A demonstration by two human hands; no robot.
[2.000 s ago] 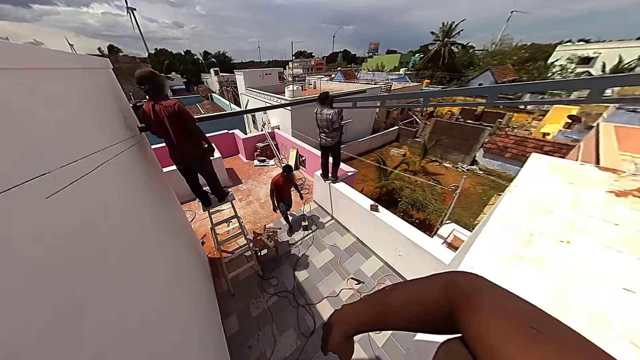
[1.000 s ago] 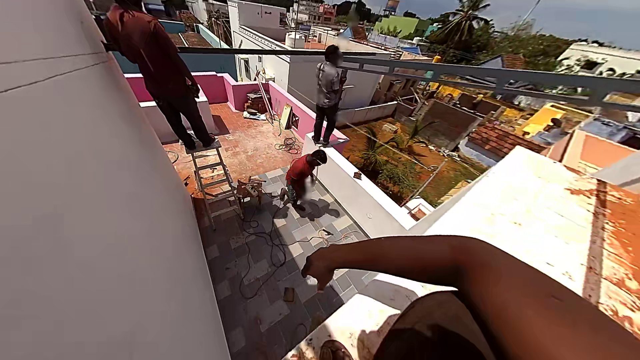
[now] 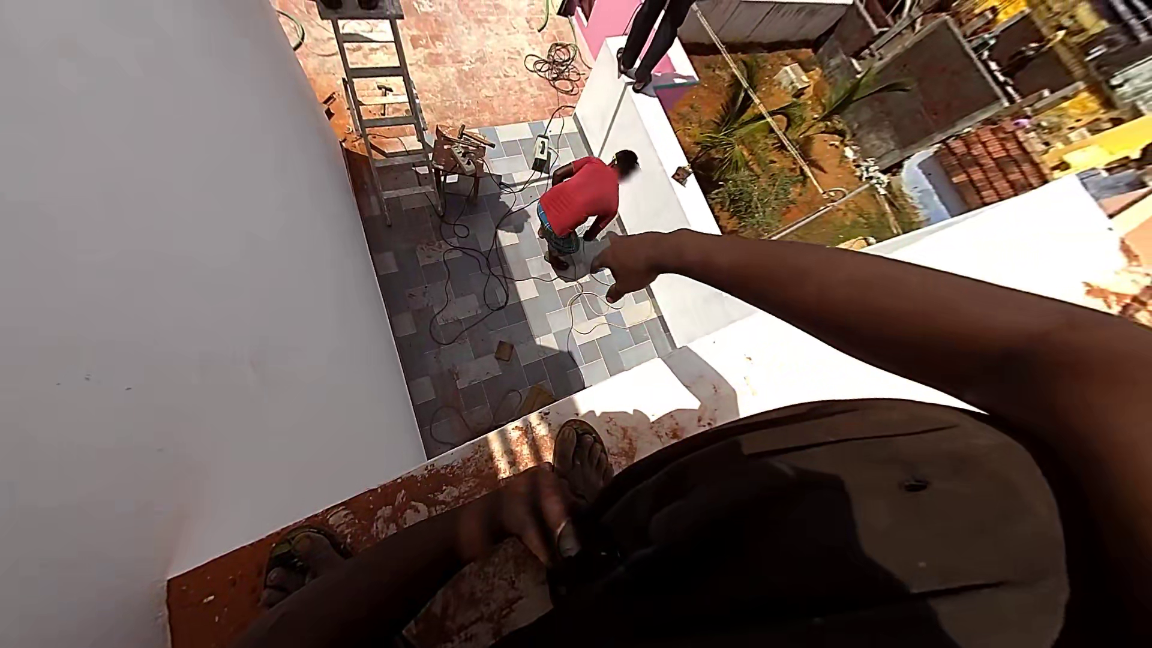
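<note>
My right hand (image 3: 630, 263) is stretched out over the tiled terrace floor (image 3: 468, 360), its fingers partly spread and nothing held in it. Low in the view, my left hand (image 3: 531, 517) is blurred beside the dark cloth of my clothing (image 3: 765, 513); whether it grips the cloth I cannot tell. My sandalled feet (image 3: 580, 454) stand on a reddish, paint-spotted ledge. Below, a person in a red shirt (image 3: 580, 198) bends down near the white parapet wall (image 3: 648, 180).
A ladder (image 3: 382, 108) with someone's feet on top stands by the left white wall (image 3: 180, 270). Tools lie on a small stand (image 3: 463, 153). Cables (image 3: 490, 279) trail over the tiles. Another person's legs (image 3: 652, 40) are on the parapet. Beyond the ledge is a drop.
The view has tilted down strongly. My left hand has come into view by my clothing. The person in red, walking upright two seconds ago, is now bent over close to the parapet.
</note>
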